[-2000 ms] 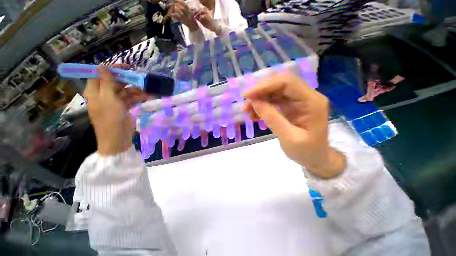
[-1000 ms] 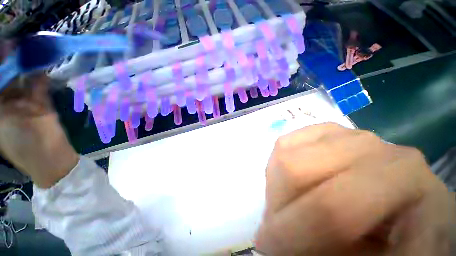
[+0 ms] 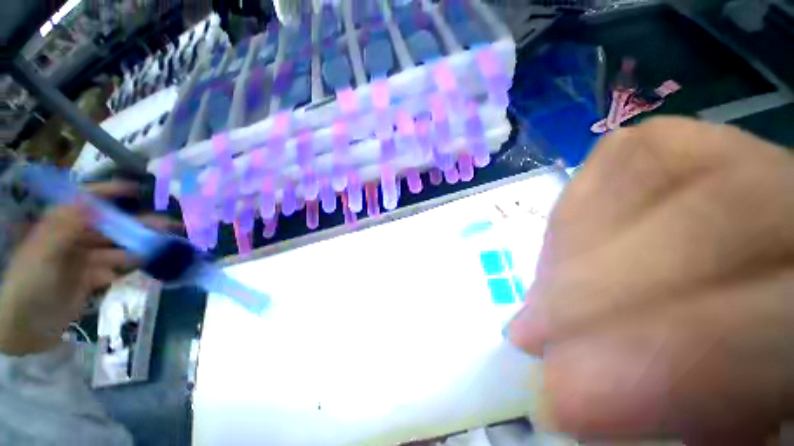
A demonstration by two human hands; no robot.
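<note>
My left hand, blurred at the left, is closed on a smartwatch with a dark face and a blue-purple strap, held over the mat's left edge. My right hand is large and close to the camera at the right. Its thumb and fingertip are together at the mat's right side; whether it holds anything is hidden. Cyan-looking protective film squares lie on the white work mat beside the right fingertips. A small teal-tabbed item lies above them.
Stacked watch trays with pink-purple straps hanging over the edge stand beyond the mat. A blue film pack lies right of them, with pink straps beside it. A parts box is at left. More strapped trays stand at far left.
The left hand with the watch has come back further into view, the watch now slanting down to the right. The right hand has moved up and right. Film squares now show on the mat.
</note>
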